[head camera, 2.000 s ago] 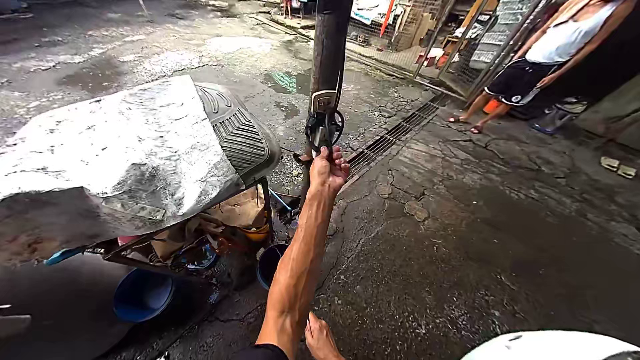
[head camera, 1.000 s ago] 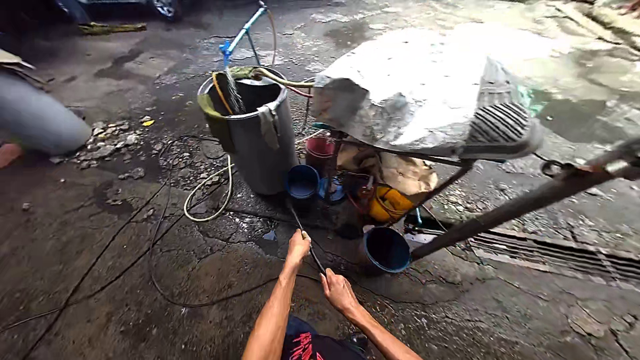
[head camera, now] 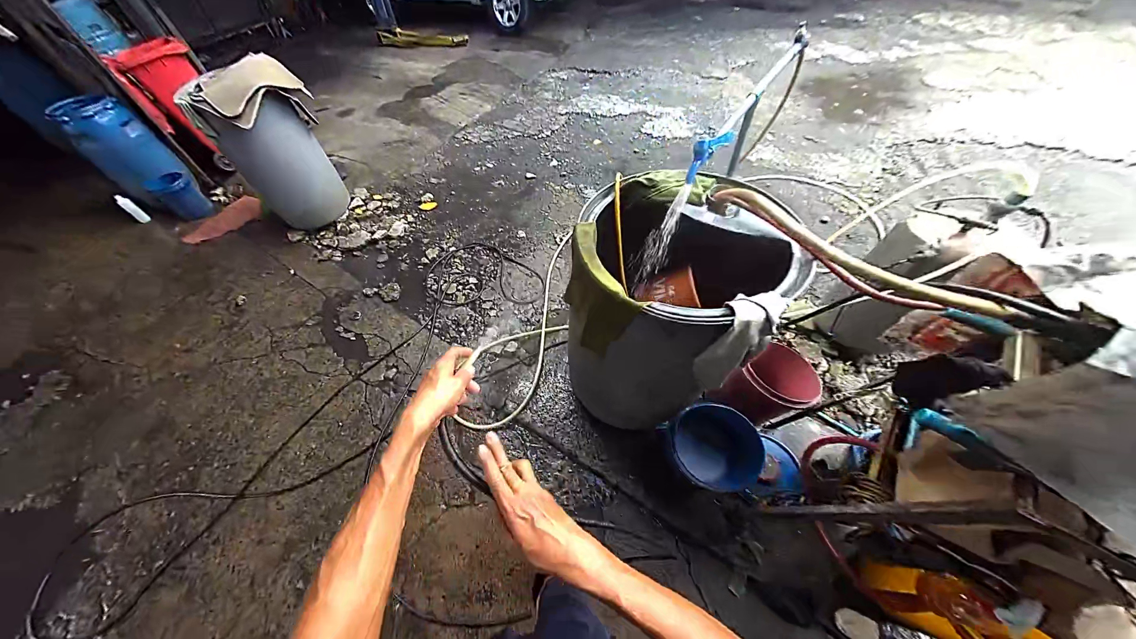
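My left hand (head camera: pixel 444 386) is closed around a pale hose (head camera: pixel 532 355) that loops on the wet ground beside a large gray drum. A black hose (head camera: pixel 460 463) hangs between my two hands. My right hand (head camera: pixel 528 515) is beside it, fingers fairly straight, thumb side hidden; whether it touches the black hose cannot be told. Water runs from a blue tap (head camera: pixel 707 151) into the gray drum (head camera: pixel 612 373), where a brown-orange container (head camera: pixel 670 288) sits. Cloths hang over the drum's rim.
Blue bucket (head camera: pixel 717 448) and red bucket (head camera: pixel 772 382) stand right of the drum. A cluttered cart frame (head camera: pixel 887 513) is at lower right. Thin black cable (head camera: pixel 240 495) crosses the ground at left. Farther back are a gray bin (head camera: pixel 284 164), blue barrel (head camera: pixel 120 146) and rubble (head camera: pixel 373 217).
The view has swung left, from the post to the drum. A second ago both hands were on a black hose; now my left hand has the pale hose.
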